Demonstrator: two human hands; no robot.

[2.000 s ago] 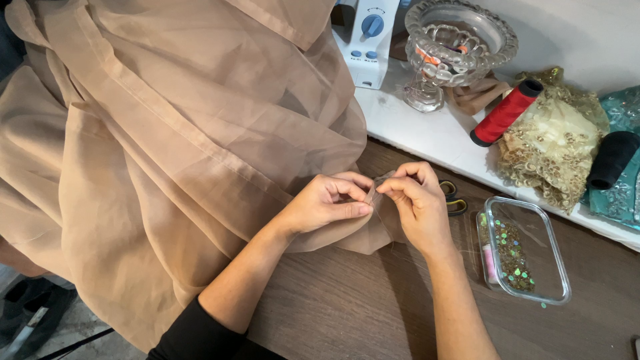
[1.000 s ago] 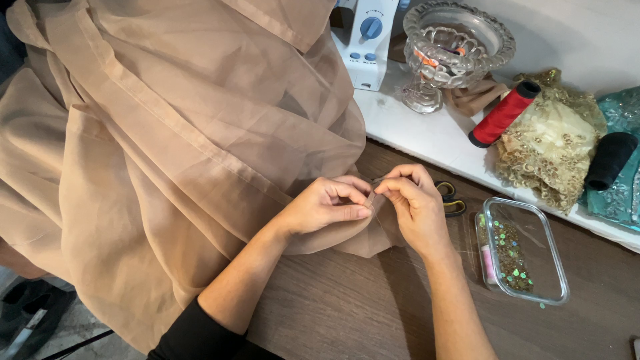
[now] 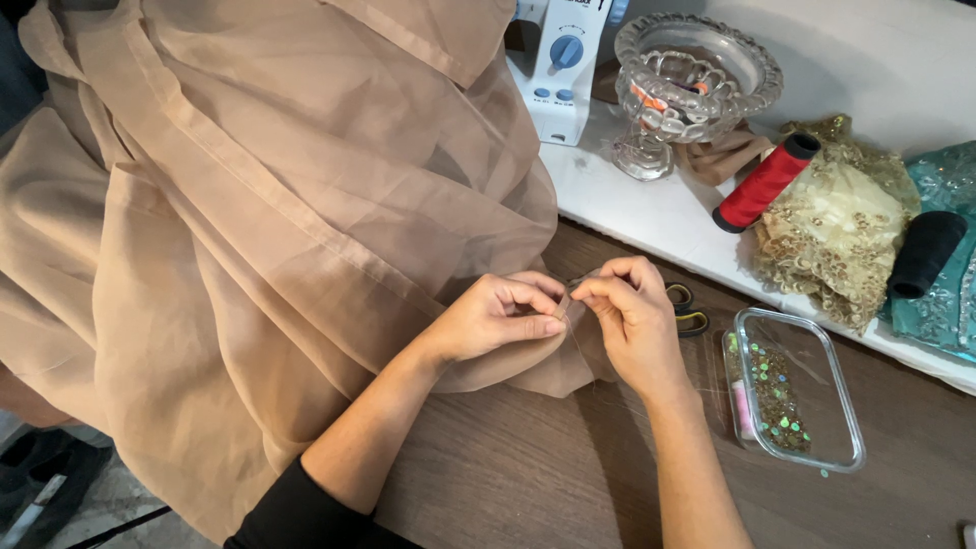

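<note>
Sheer tan fabric point(image 3: 328, 175) with stitched seams spreads over the left and middle of the view. My left hand point(image 3: 507, 316) pinches its edge between thumb and fingers. Close to its right, my right hand point(image 3: 629, 316) has thumb and forefinger together at the same edge. A fine loose thread hangs below the fingertips. Whether a needle is between the right fingertips cannot be told. Scissors with black and yellow handles point(image 3: 690, 322) lie partly hidden behind my right hand.
On the wooden table point(image 3: 488, 465) stands a clear plastic container point(image 3: 846, 404) of sequins and beads. The white shelf point(image 3: 610, 191) holds a sewing machine point(image 3: 564, 76), a glass pedestal bowl point(image 3: 698, 84), a red thread cone point(image 3: 766, 183), gold lace point(image 3: 846, 221), a black cone point(image 3: 926, 255) and teal fabric point(image 3: 945, 313).
</note>
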